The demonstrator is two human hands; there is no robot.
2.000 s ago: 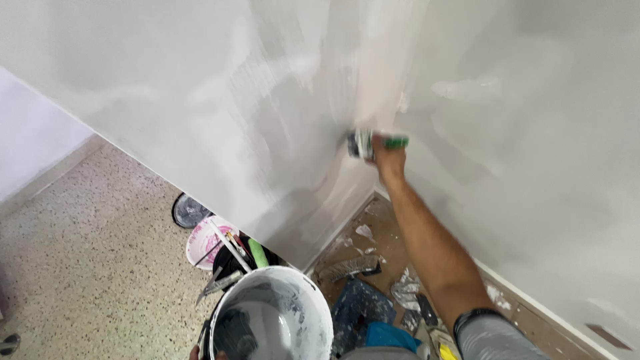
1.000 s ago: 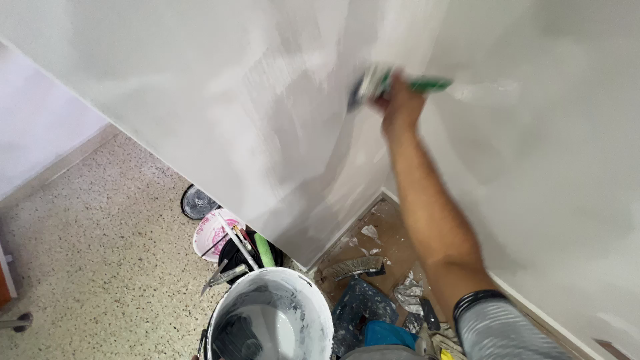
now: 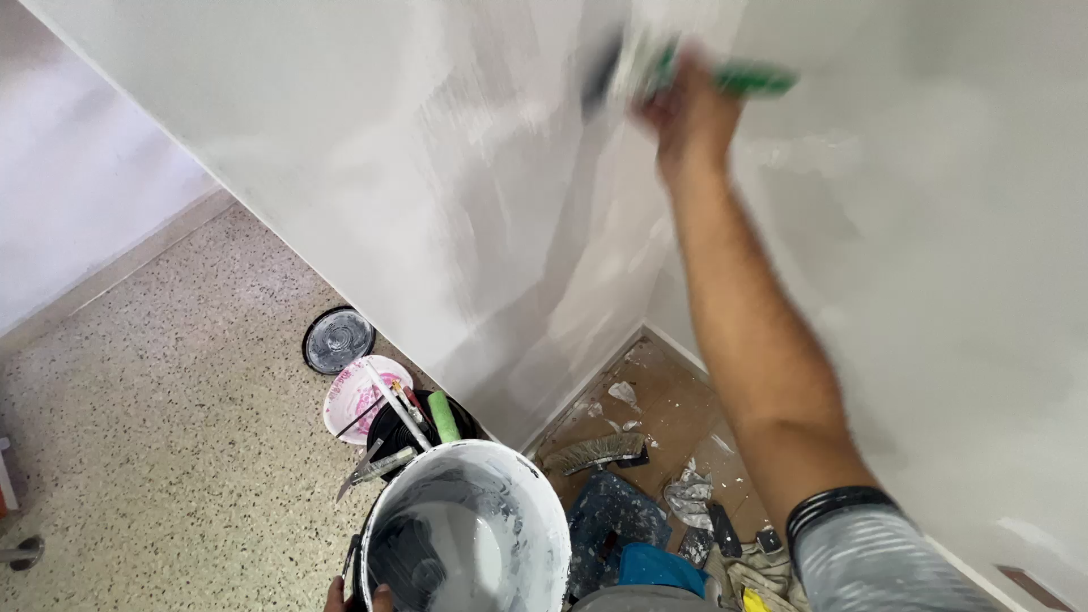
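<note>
My right hand (image 3: 693, 110) grips a wide paintbrush (image 3: 650, 68) with a green handle, its dark bristles at the wall (image 3: 510, 170) near the inside corner. Hand and brush are blurred by motion. Streaky damp-looking patches mark the wall to the left of the brush. At the bottom, my left hand (image 3: 361, 597) holds the rim and side of a white plastic bucket (image 3: 548, 510); only a few fingers show. Whitish liquid paint lies in the bucket, and its inner wall is smeared.
Beside the bucket stand a dark container with a green paint roller (image 3: 443, 416) and other tools, a pink-stained white lid (image 3: 340, 408) and a dark round lid (image 3: 338, 340). In the corner lie a brush with pale bristles (image 3: 599, 450), a spattered dustpan (image 3: 616, 510) and rags (image 3: 690, 497).
My right hand has moved up along the wall with the brush since the earliest frame. My left hand stays at the bucket.
</note>
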